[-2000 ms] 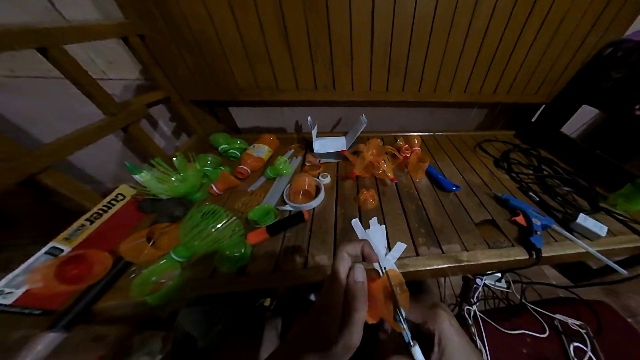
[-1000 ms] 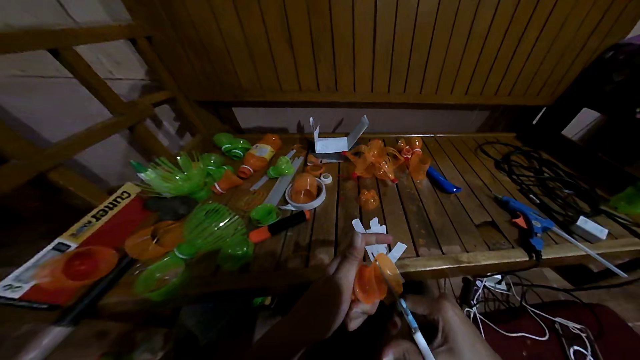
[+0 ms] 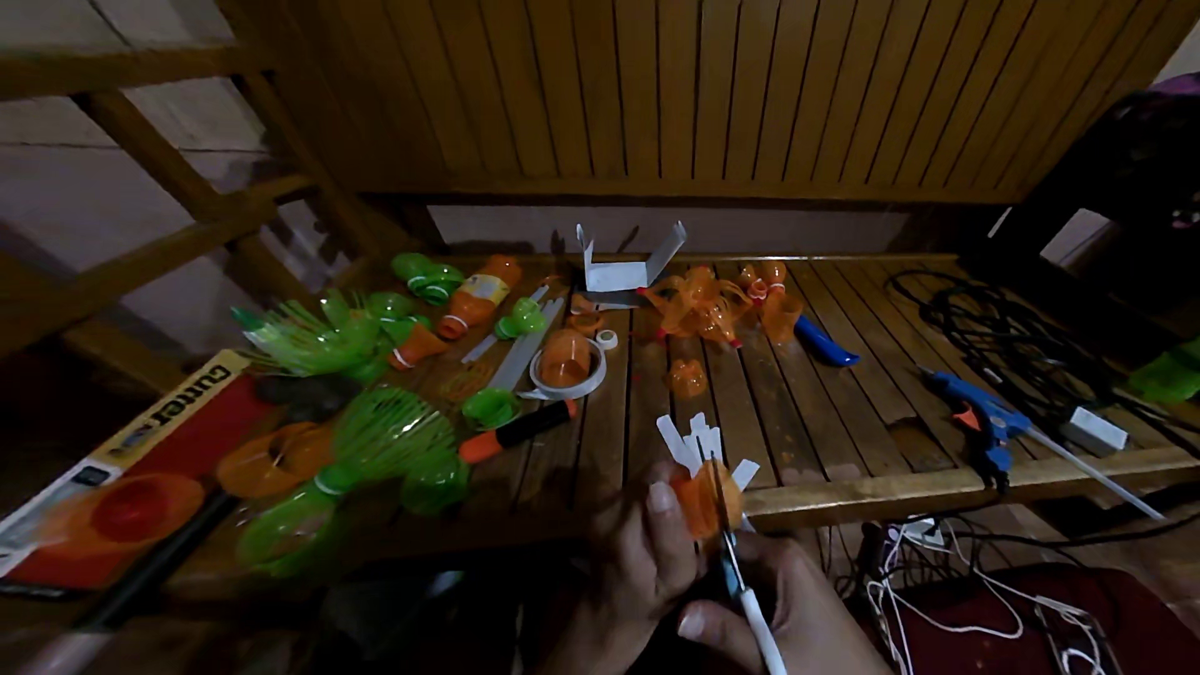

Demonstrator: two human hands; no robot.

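My left hand (image 3: 647,544) grips a piece of orange plastic (image 3: 705,502) just off the bench's front edge. In my right hand (image 3: 764,605) is a pair of scissors (image 3: 734,562) with white handles, its blades at the orange piece. White strips (image 3: 689,441) fan out right behind that piece; whether they touch it I cannot tell. Beyond them stand a small orange bottle part (image 3: 688,378) and an orange cut-plastic shape with several arms (image 3: 701,307). A black and orange marker (image 3: 517,431) lies to the left, near a white tape roll (image 3: 568,366) around an orange cup-like part.
Green cut bottle pieces (image 3: 394,436) and an orange bottle (image 3: 481,295) crowd the left of the slatted wooden bench (image 3: 600,450). A cutter's card package (image 3: 141,469) lies far left. To the right are a blue object (image 3: 825,342), a blue glue gun (image 3: 980,408) and black cable (image 3: 975,309).
The orange piece has turned between my hands, and the scissor blades now stand upright against it. My left fingers, over the white strips one second ago, have drawn back to the orange piece.
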